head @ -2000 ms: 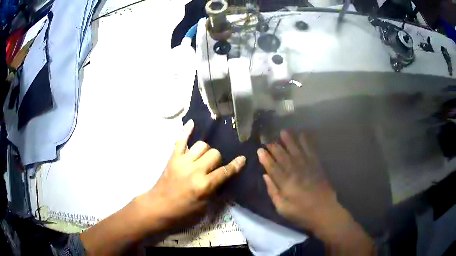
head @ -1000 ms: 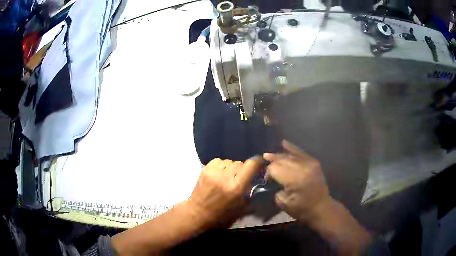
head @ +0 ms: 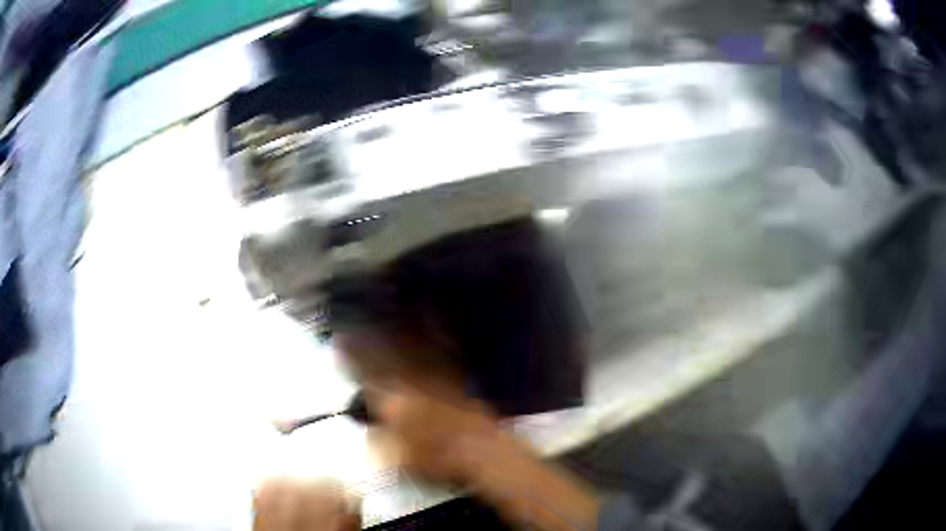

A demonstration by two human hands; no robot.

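Observation:
The view is strongly blurred. The white sewing machine head point(head: 436, 156) runs across the upper middle. A dark garment panel point(head: 508, 311) lies under and in front of its arm. My right hand point(head: 430, 420) is at the panel's lower left side, its fingers smeared by blur; whether it grips the cloth cannot be told. My left hand point(head: 306, 506) is at the bottom, mostly cut off by the picture's edge. A small thin dark object with a pinkish end point(head: 311, 420) shows left of my right hand; what it is cannot be told.
The white table point(head: 156, 342) extends left and under the machine. Light blue-grey cut pieces point(head: 42, 301) lie along the left edge. Dark cloth point(head: 342, 67) is behind the machine head, and a teal strip point(head: 197, 36) is at the top left. Grey cloth point(head: 882, 353) is at the right.
The view has swung, so the machine appears further left and tilted. My hands, together on the dark cloth before, are now apart, the left one low at the picture's edge.

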